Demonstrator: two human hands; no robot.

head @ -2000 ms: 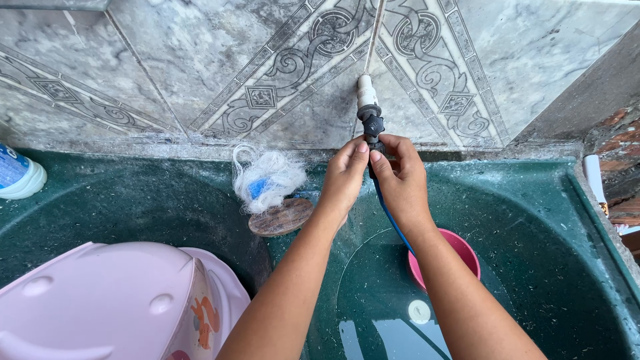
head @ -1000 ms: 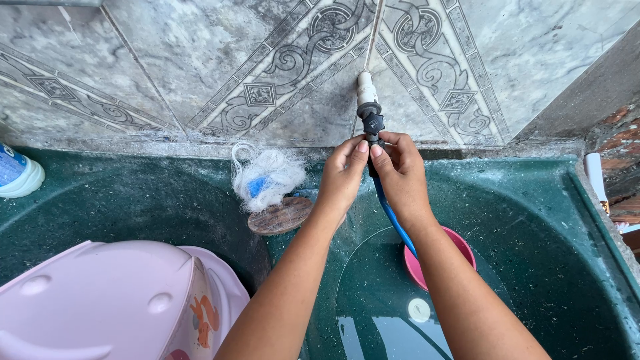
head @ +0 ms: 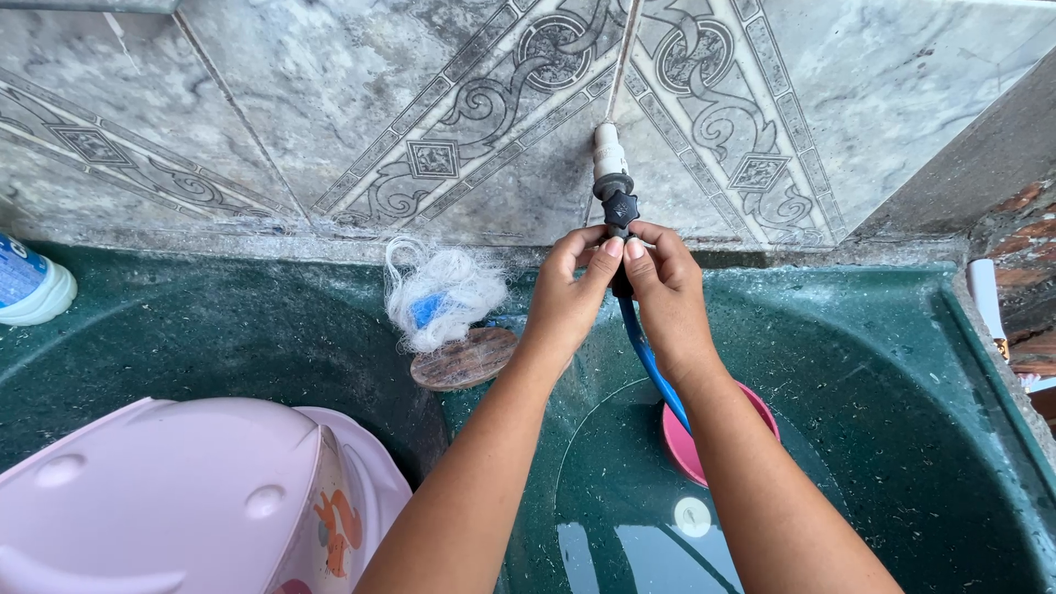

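Note:
A black plastic tap [head: 619, 206] with a star-shaped knob points down from a white pipe fitting [head: 609, 153] on the tiled wall. Just below the knob, my left hand [head: 577, 285] and my right hand [head: 667, 285] pinch the black connector [head: 621, 283] at the tap's outlet from either side, thumbs side by side. A blue hose [head: 652, 363] runs down from the connector and passes behind my right forearm. Under that forearm, a pink bowl [head: 683, 450] sits in the right basin, partly hidden. The fingertips behind the connector are hidden.
A green double sink [head: 874, 330] holds shallow water on the right. On its divider lie a white mesh scrubber with a blue piece [head: 450, 293] and an oval wooden piece [head: 464, 359]. A pink plastic tub [head: 181, 487] fills the left basin; a white-and-blue container [head: 37, 285] stands far left.
The blue hose has shifted below my hands and shows more of its length than two seconds ago. Both hands have stayed at the tap outlet.

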